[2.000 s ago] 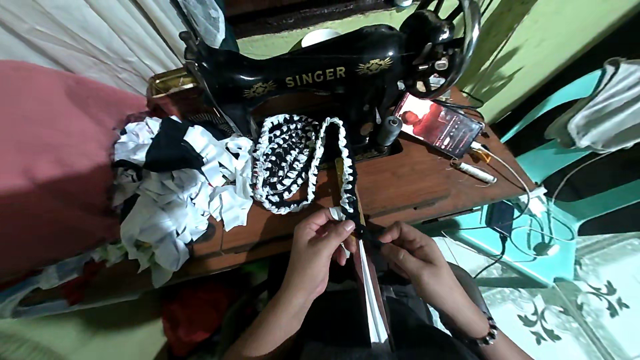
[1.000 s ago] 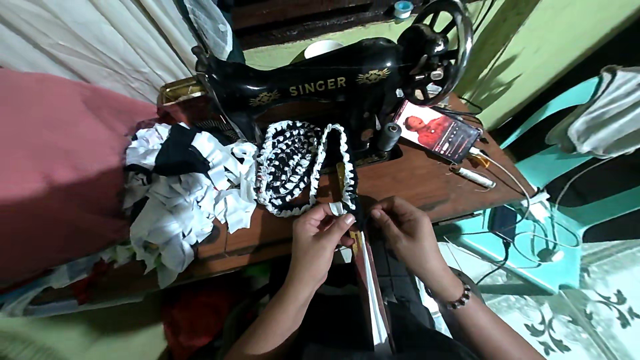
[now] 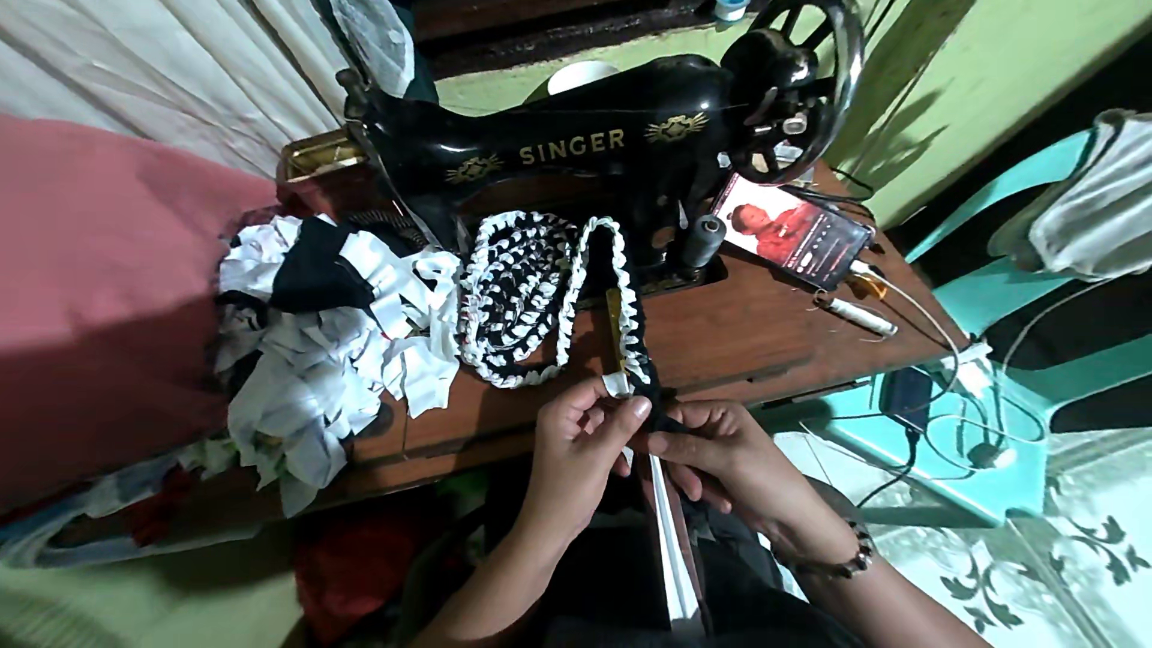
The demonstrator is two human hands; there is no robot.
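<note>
A braided black-and-white fabric cord (image 3: 621, 261) runs from a coiled part (image 3: 522, 297) on the wooden table down to my hands. My left hand (image 3: 589, 432) pinches the cord's lower end, where a short white strip sticks up between the fingers. Close against it on the right, my right hand (image 3: 711, 450) has its fingertips on the black fabric at that end. A long white fabric strip (image 3: 670, 549) hangs below both hands over my lap. Part of the cord end is hidden by my fingers.
Behind the coil stands a black Singer sewing machine (image 3: 576, 135). White and black fabric scraps (image 3: 306, 360) are piled at left. To the right lie a grey thread spool (image 3: 704, 241), a plugged-in phone (image 3: 792, 229) and a white thread spool (image 3: 859, 315). A turquoise chair (image 3: 972, 468) holds a charger and cables.
My right hand, slightly apart from the left one a second ago, has come in against it at the cord's end. My left hand keeps its pinch there.
</note>
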